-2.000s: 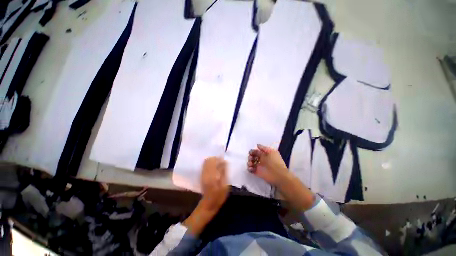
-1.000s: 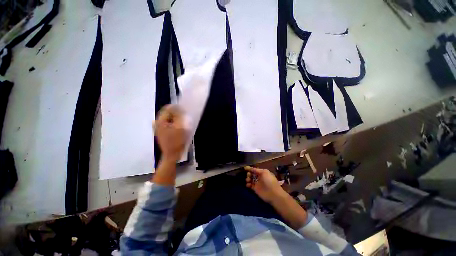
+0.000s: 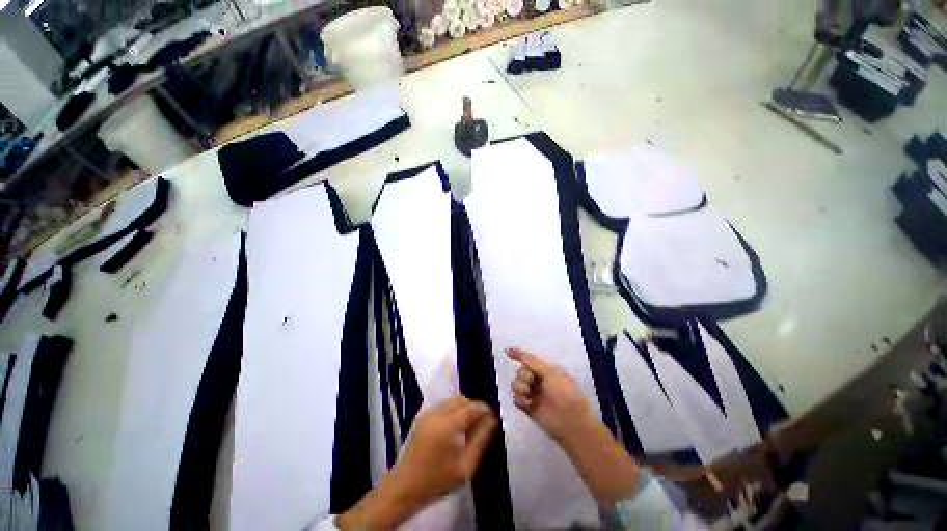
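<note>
Long dark fabric stacks lie side by side, topped by white paper pieces. My left hand point(image 3: 447, 446) is low in the middle, its fingers closed at the lower part of a narrow paper piece point(image 3: 417, 264); the exact grip is partly hidden. Dark fabric point(image 3: 483, 389) shows as a strip between this paper and the paper on the right panel point(image 3: 519, 264). My right hand point(image 3: 556, 399) is over the right panel, index finger extended and other fingers curled; whether they hold something small is unclear.
Rounded stacks point(image 3: 687, 264) and small pointed pieces point(image 3: 665, 399) lie right. A dark tool with a brownish handle point(image 3: 470, 127) stands beyond the panels. A white bucket point(image 3: 363, 47) is at the far edge, a flat-based machine point(image 3: 805, 102) far right, scraps point(image 3: 924, 394) lower right.
The view has lifted to show the far side of the table. My left hand has moved right, closer to my right hand, which is now over the right panel. The raised paper lies lower.
</note>
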